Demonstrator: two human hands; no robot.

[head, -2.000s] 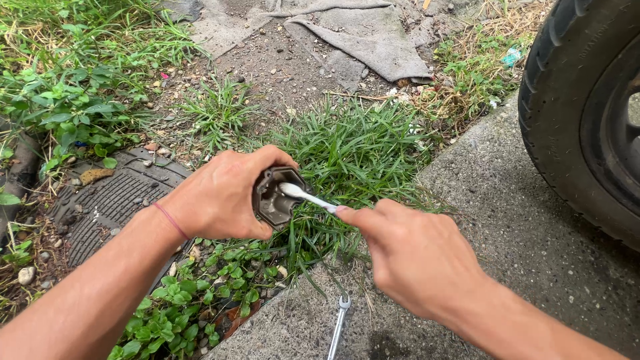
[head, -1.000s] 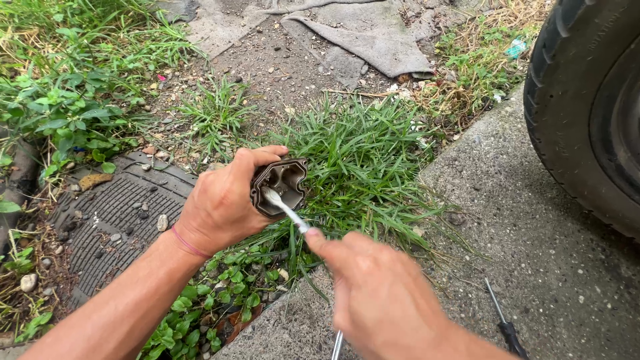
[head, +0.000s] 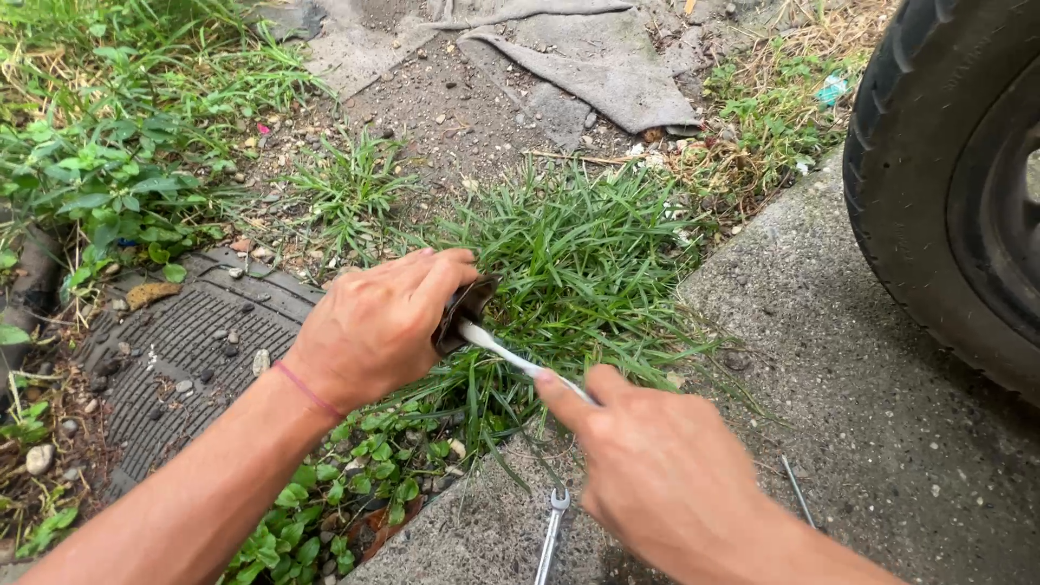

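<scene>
My left hand (head: 378, 329), with a thin reddish band at the wrist, is closed around a hollow dark metal part (head: 467, 313) with a scalloped rim. Its opening is turned to the right, and much of the part is hidden by my fingers. In my right hand (head: 662, 455) is a white toothbrush (head: 520, 361), its head at the opening of the metal part. A wrench (head: 554, 532) with an open end lies on the concrete below, between my forearms. The shaft of a screwdriver (head: 796, 487) shows beyond my right forearm, which hides its handle.
A vehicle's tire (head: 918, 187) stands on the concrete slab (head: 812, 325) at the right. Grass (head: 569, 260) grows along the slab's edge. A ribbed rubber mat (head: 203, 349) with pebbles lies at the left, and grey cloth (head: 593, 65) lies on the dirt farther off.
The metal part has turned in my left hand, so less of its inside shows than one second ago. The toothbrush has stayed at its opening.
</scene>
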